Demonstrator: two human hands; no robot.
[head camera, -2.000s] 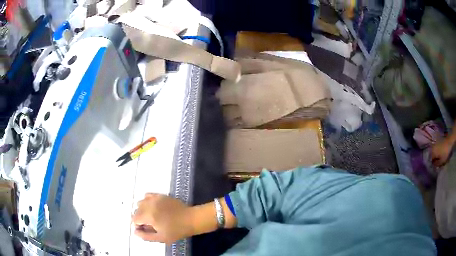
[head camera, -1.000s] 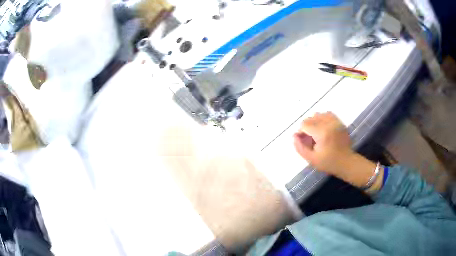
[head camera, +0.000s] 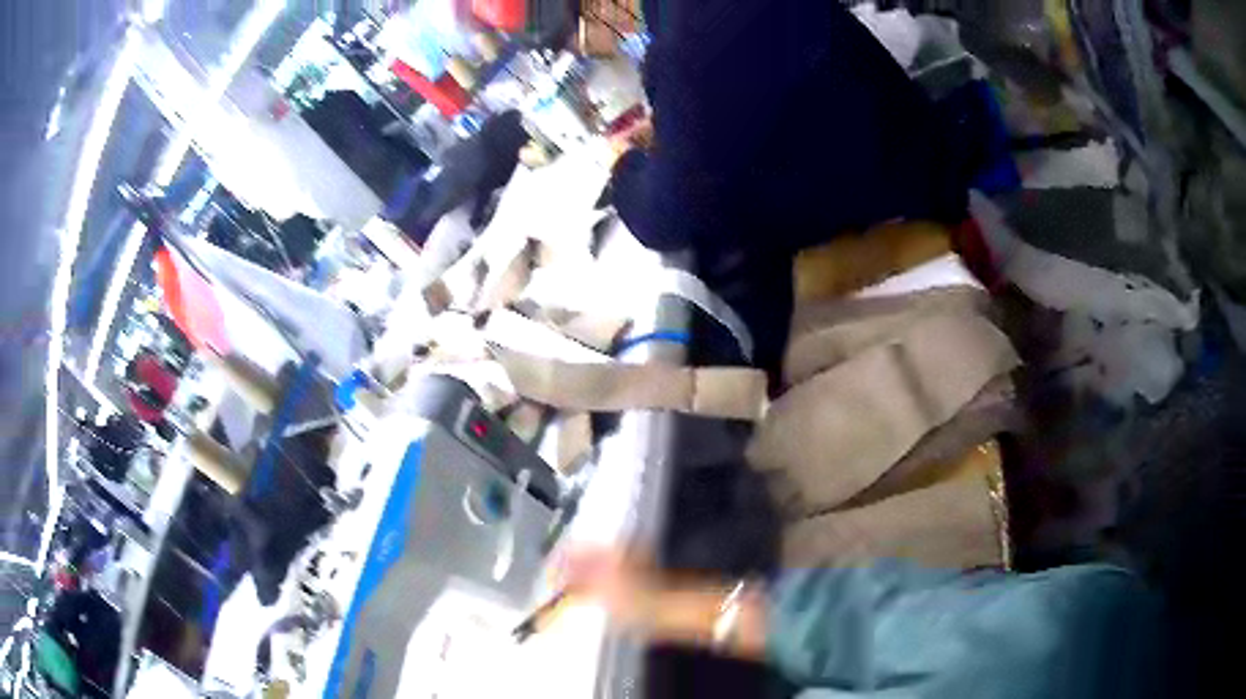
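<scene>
My right hand (head camera: 608, 585) is blurred, low in the view over the white table beside the sewing machine (head camera: 435, 546). The dark tips of the thread snips (head camera: 541, 617) show at its fingers; the handle is hidden, and I cannot tell whether the hand grips it. My left hand is not in view. Brown-beige cut panels (head camera: 875, 410) lie piled in a cardboard box to the right of the table. The needle area is out of view.
Long beige strips (head camera: 588, 382) lie across the far table end and reach over its edge. A person in dark clothing (head camera: 806, 123) is beyond it. White cloth pieces (head camera: 1093, 301) lie at the right. Racks and bright lights show at the left.
The view has swung up and to the right, away from the needle area and the cloth under it. My right hand has moved from the table front to the snips.
</scene>
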